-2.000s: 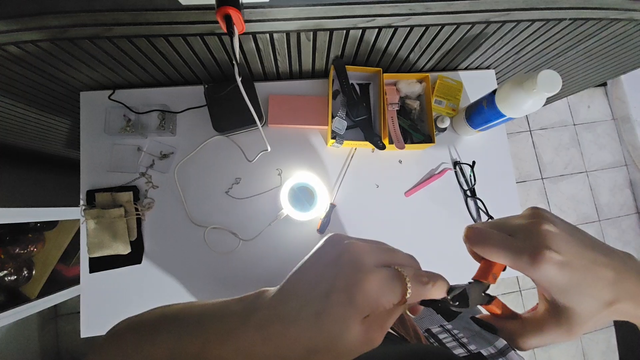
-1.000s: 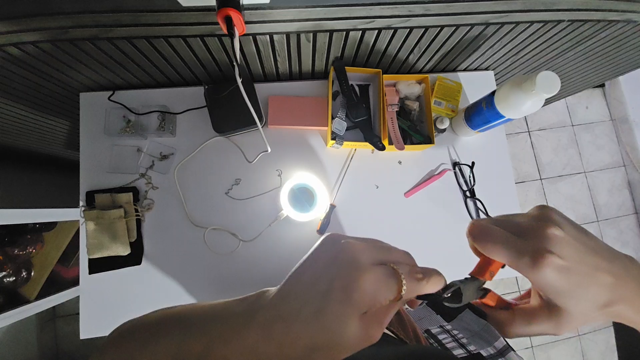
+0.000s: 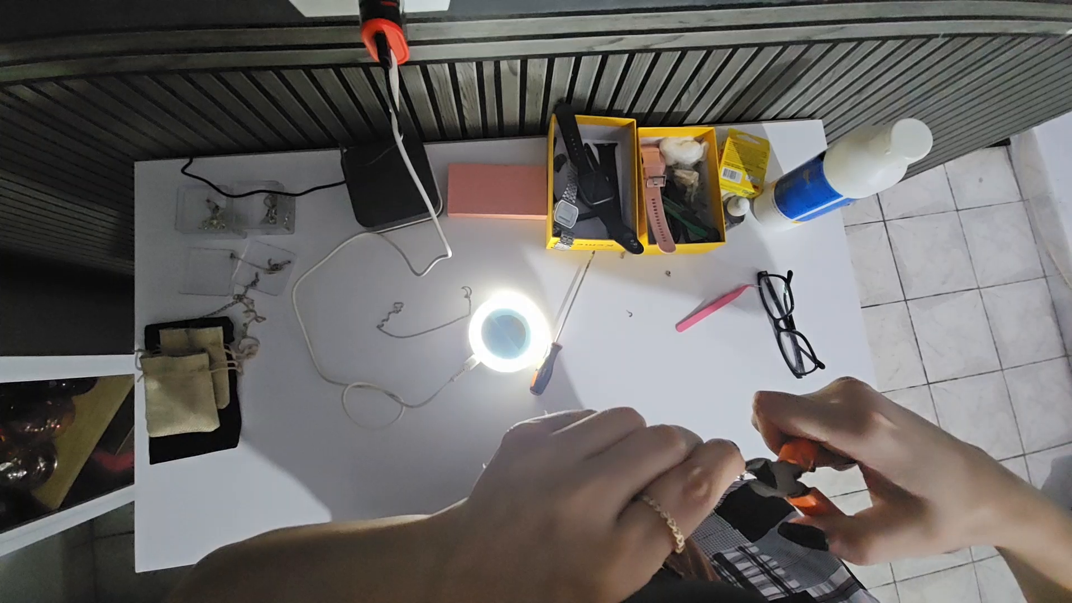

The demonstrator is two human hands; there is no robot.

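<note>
My right hand (image 3: 879, 469) grips orange-handled pliers (image 3: 775, 479) beyond the table's near right edge, their dark jaws pointing left. The jaws meet the fingertips of my left hand (image 3: 611, 494), which is closed, its fingers curled and a braided ring on one of them. Whatever lies between those fingertips and the jaws is hidden or too small to tell. Up and left of the hands, a lit ring lamp (image 3: 544, 331) rests on the white table, beside a screwdriver (image 3: 546, 368). A thin chain (image 3: 423, 332) lies left of the lamp.
Yellow boxes (image 3: 636, 188) with watches stand at the back, near a pink box (image 3: 496, 190) and a white bottle (image 3: 808, 193). Pink tweezers (image 3: 712, 308) and glasses (image 3: 785, 322) lie at right. Small pouches (image 3: 178, 394), clear cases (image 3: 205, 270) and a white cable (image 3: 306, 335) occupy the left.
The pliers and my right hand have shifted slightly, and the jaws now sit closer against my left fingertips. The things on the table have not moved.
</note>
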